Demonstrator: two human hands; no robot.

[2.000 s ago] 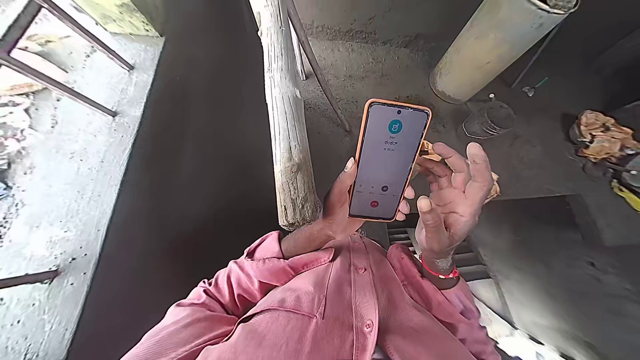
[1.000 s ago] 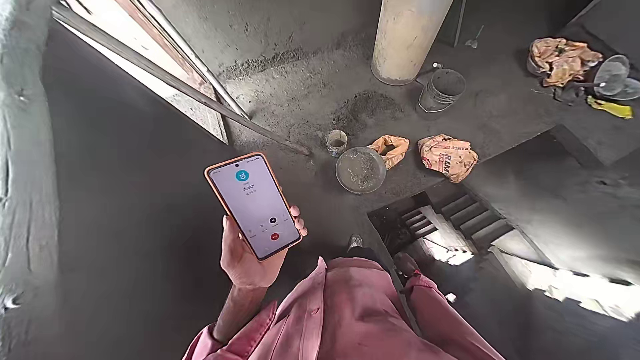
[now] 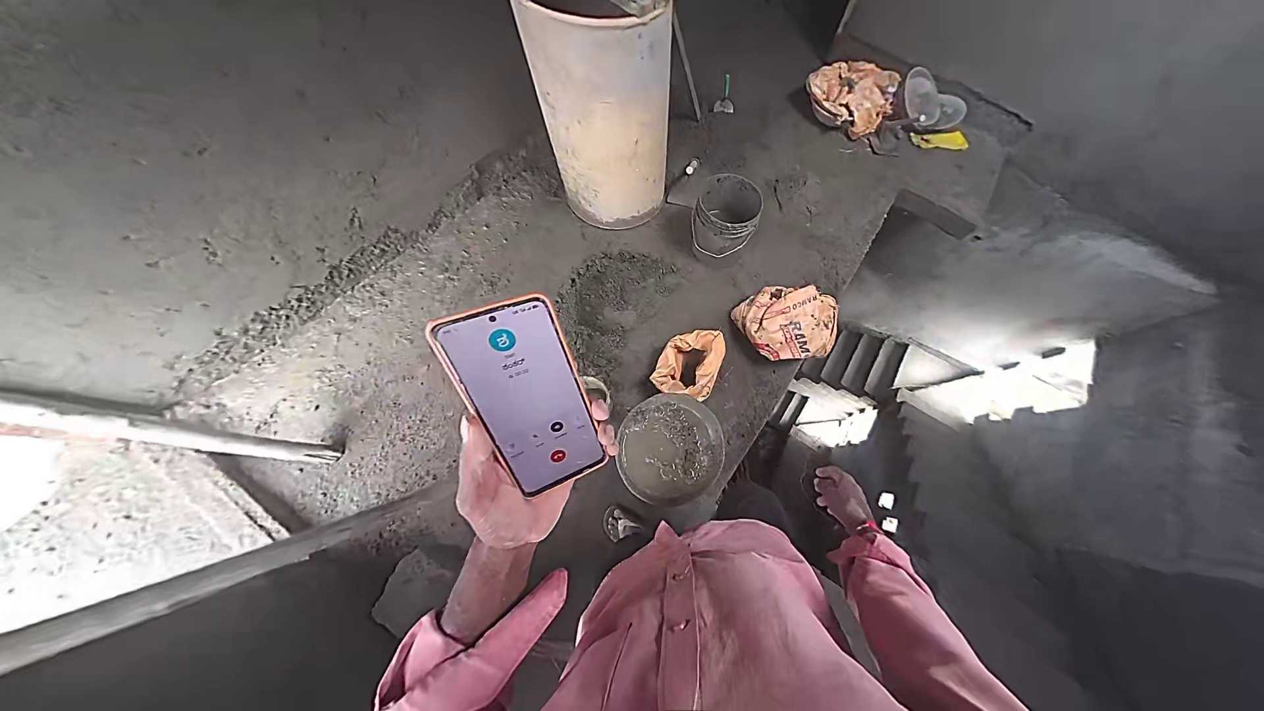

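A smartphone [image 3: 518, 395] in an orange case rests upright in my left hand [image 3: 509, 504], its lit screen facing me and showing a call display. The fingers of that hand wrap its right edge. My right hand [image 3: 842, 497], with a red band at the wrist, hangs low beside my body at the right, apart from the phone; its fingers look partly curled and whether it holds anything is unclear. Just right of the phone is a round basin [image 3: 671, 450] with greyish contents, and behind it lies an opened orange-brown bag [image 3: 689, 364].
A tall pale drum [image 3: 610, 118] stands ahead, beside a bucket [image 3: 727, 215]. A crumpled cement bag [image 3: 787, 323] lies near the floor's edge by the stairs [image 3: 857, 370]. Wooden poles [image 3: 247, 553] cross the left side. More bags [image 3: 855, 97] lie at the far right.
My right hand was beside the phone two seconds ago and is now down at my right side. The phone remains in my left hand. The view has turned toward the floor and drum.
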